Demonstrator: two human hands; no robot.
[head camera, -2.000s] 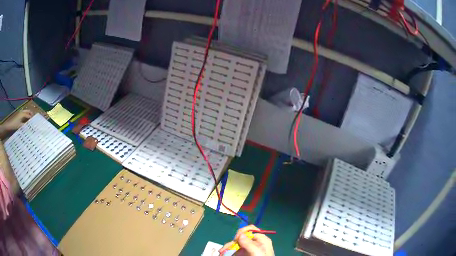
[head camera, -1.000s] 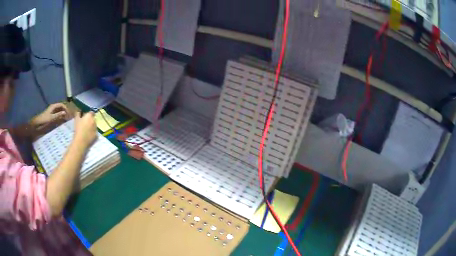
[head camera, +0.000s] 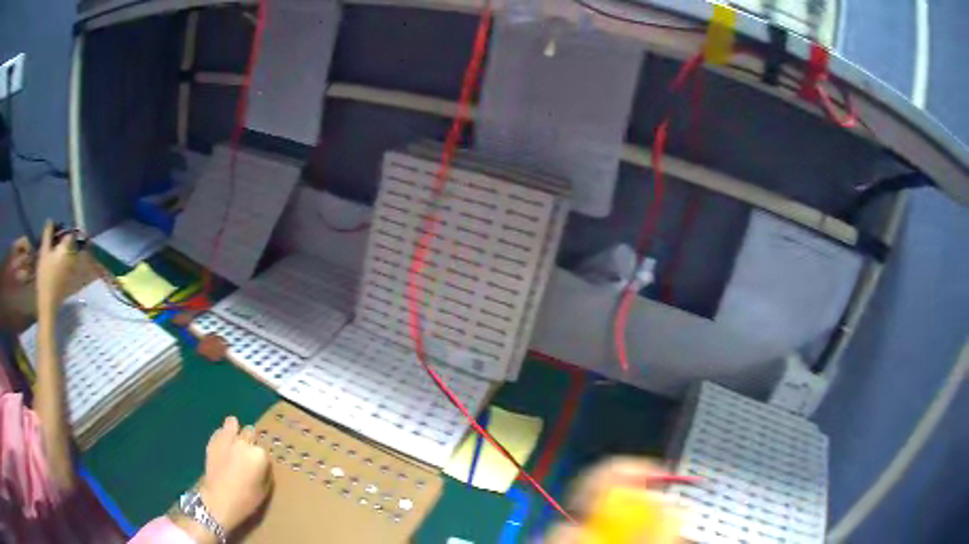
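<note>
My left hand (head camera: 236, 473), with a metal watch at the wrist, is over the left edge of the brown board (head camera: 303, 505). Its fingers are curled near the small metal parts (head camera: 338, 471); whether it grips one cannot be told. The parts stand in uneven rows on the board's back half. My right hand (head camera: 611, 483) is blurred and cut off by the bottom edge. It holds the yellow-handled wired tool (head camera: 629, 517), also blurred, in front of the right card stack (head camera: 754, 468). A red lead (head camera: 420, 287) hangs from above and runs down to the tool.
Upright cards (head camera: 462, 260) lean behind flat cards (head camera: 388, 393). Yellow paper (head camera: 505, 446) lies right of the board. A reddish-brown block (head camera: 213, 347) sits left of the flat cards. A neighbour's hands (head camera: 51, 255) hold a small dark thing over the left card stack (head camera: 101, 356).
The view has swung left, then back right. My left hand has come in over the board's left edge. My right hand is back in view with the yellow tool, further right than two seconds ago.
</note>
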